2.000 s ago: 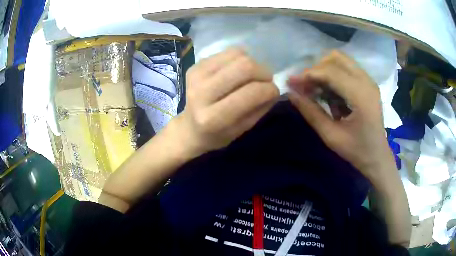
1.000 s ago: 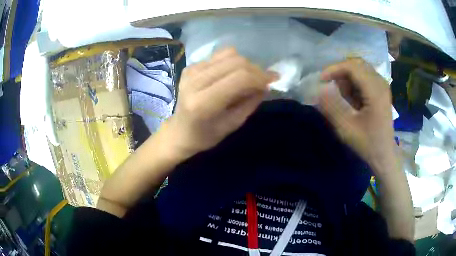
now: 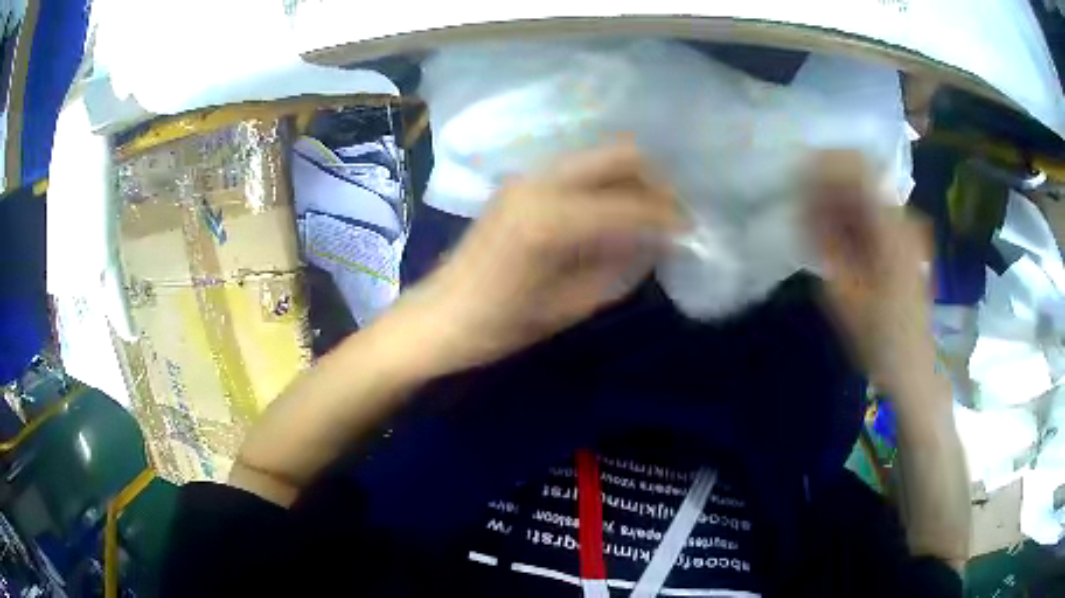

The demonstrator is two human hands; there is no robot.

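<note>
A thin white cloth piece (image 3: 708, 275) hangs blurred over the dark lap between my two hands. My left hand (image 3: 572, 251) is closed on the edge of this cloth with thumb and fingertips. My right hand (image 3: 858, 251) is strongly blurred at the right side of the cloth; whether it grips cloth or holds a tool cannot be told. Larger white cloth (image 3: 502, 123) lies over the lap below the table edge, behind both hands.
The white table edge (image 3: 607, 23) curves across the top. A taped cardboard box (image 3: 210, 280) stands at left, with bundled greyish-white pieces (image 3: 350, 222) beside it. Loose white cloth (image 3: 1022, 350) lies at far right.
The white piece has moved from my left fingertips down over the lap and spread out in a blur. My left hand has shifted slightly right and down. My right hand has moved slightly right.
</note>
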